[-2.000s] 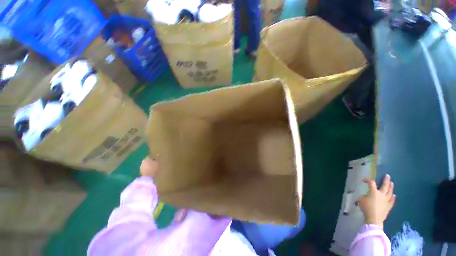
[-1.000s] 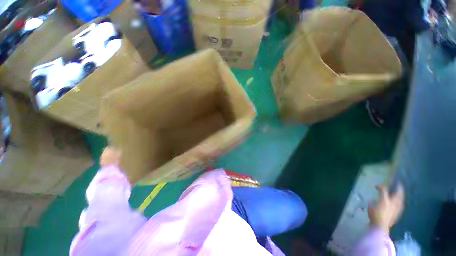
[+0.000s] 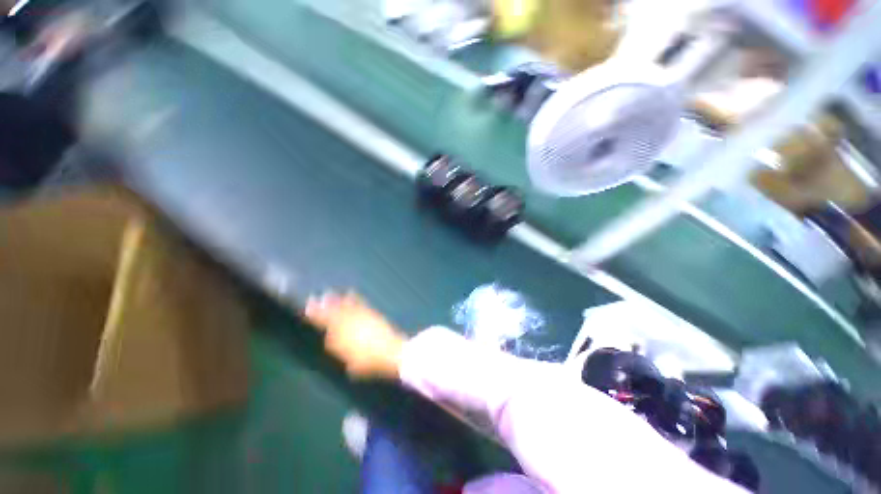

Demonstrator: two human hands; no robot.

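Note:
My right hand (image 3: 357,336) is blurred and rests at the near edge of the dark-green bench (image 3: 319,232). Nothing shows in it, but its fingers are too blurred to tell their pose. My left hand is not in the picture. On the bench beyond my hand lies a dark group of round-faced modules (image 3: 468,198). A tangled whitish pile of thin strands (image 3: 497,314) lies beside my forearm. Open housings with round black parts (image 3: 628,376) stand at the lower right, partly hidden by my sleeve.
A brown carton (image 3: 58,318) stands at the left beside the bench. A white fan (image 3: 604,130) is on the frame beyond the bench, near a slanting white bar (image 3: 676,198). Part of a person in dark clothing (image 3: 39,135) shows at the upper left.
The view has swung right, from the cartons on the floor to the bench. The carton held by my left hand and the left hand itself have left the picture.

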